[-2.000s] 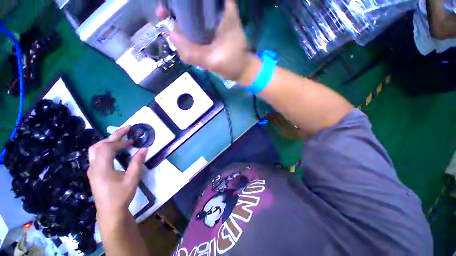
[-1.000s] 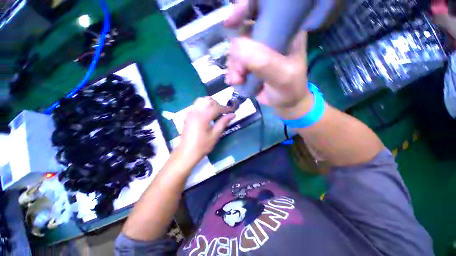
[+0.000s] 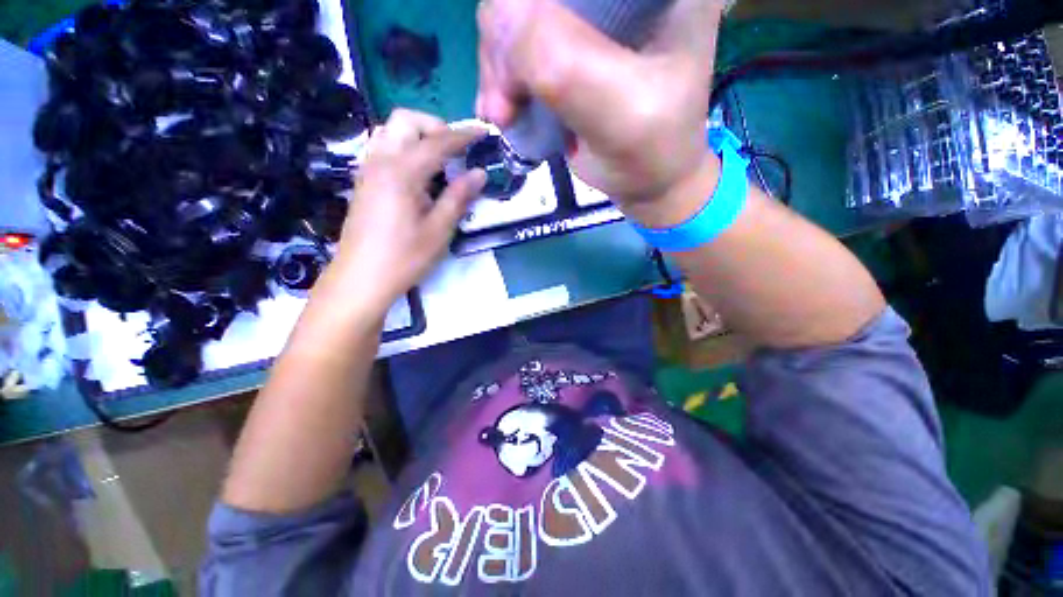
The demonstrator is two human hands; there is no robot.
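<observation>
My right hand [image 3: 618, 111], with a blue wristband, is wrapped around the grey electric screwdriver [image 3: 539, 131]. The screwdriver is tilted, with its lower end at the round black housing [image 3: 499, 177]. The housing sits in a white block of the holding fixture [image 3: 530, 201]. My left hand [image 3: 408, 192] has thumb and fingers at the left side of the housing, steadying it. The screwdriver's tip and any screw are hidden or too small to tell.
A large pile of black housings [image 3: 198, 152] lies on a white mat [image 3: 117, 350] at the left. Small black pieces [image 3: 408, 56] lie behind the fixture. Clear plastic trays [image 3: 956, 128] are at the right. A dark cable [image 3: 816, 61] runs across the back right.
The view has shifted, so the pile appears higher. My right hand has lowered the screwdriver from above the bench to the housing. My left hand is still at the housing.
</observation>
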